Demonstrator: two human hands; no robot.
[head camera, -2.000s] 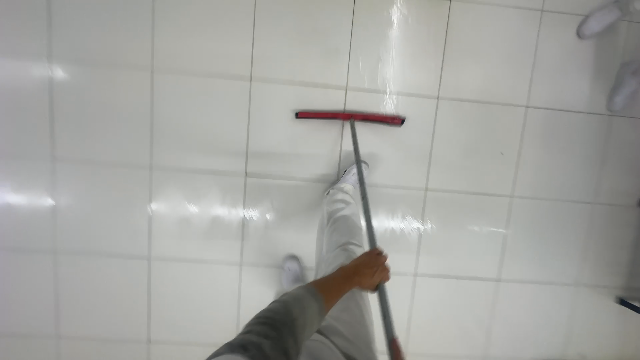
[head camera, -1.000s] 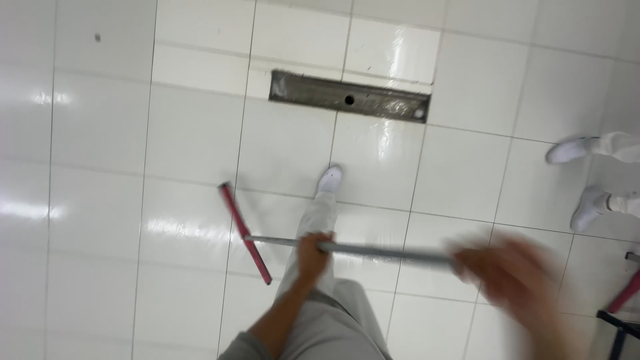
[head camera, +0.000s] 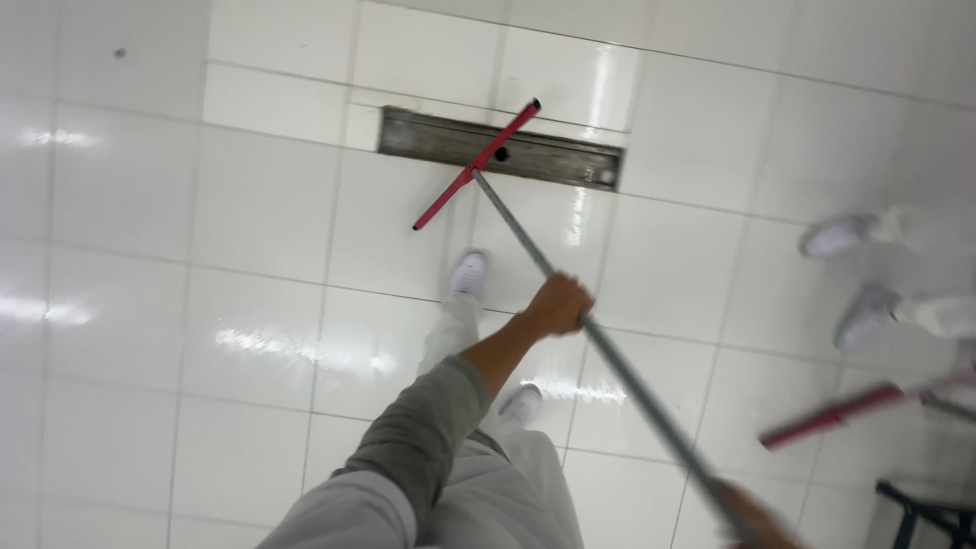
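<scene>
My left hand (head camera: 560, 305) is closed around the middle of the grey pole of a red floor squeegee (head camera: 507, 137). Lower right, my right hand (head camera: 751, 515) grips the same pole near its upper end; it is blurred and partly cut off by the frame's bottom edge. The red squeegee head lies diagonally across a dark recessed floor drain channel (head camera: 427, 141), one end beyond its far edge and the other over the white tiles on the near side. Whether the blade touches the floor cannot be told.
Another person's white shoes (head camera: 839, 236) and light trouser legs are at the right. Below them is a second red squeegee (head camera: 831, 419), blurred. A dark frame (head camera: 926, 511) stands at the lower right corner. The white tiled floor (head camera: 259, 183) shows glossy reflections.
The squeegee head has swung from the left of my legs, one second ago, forward and right onto the drain. The second red squeegee shows more fully at the right.
</scene>
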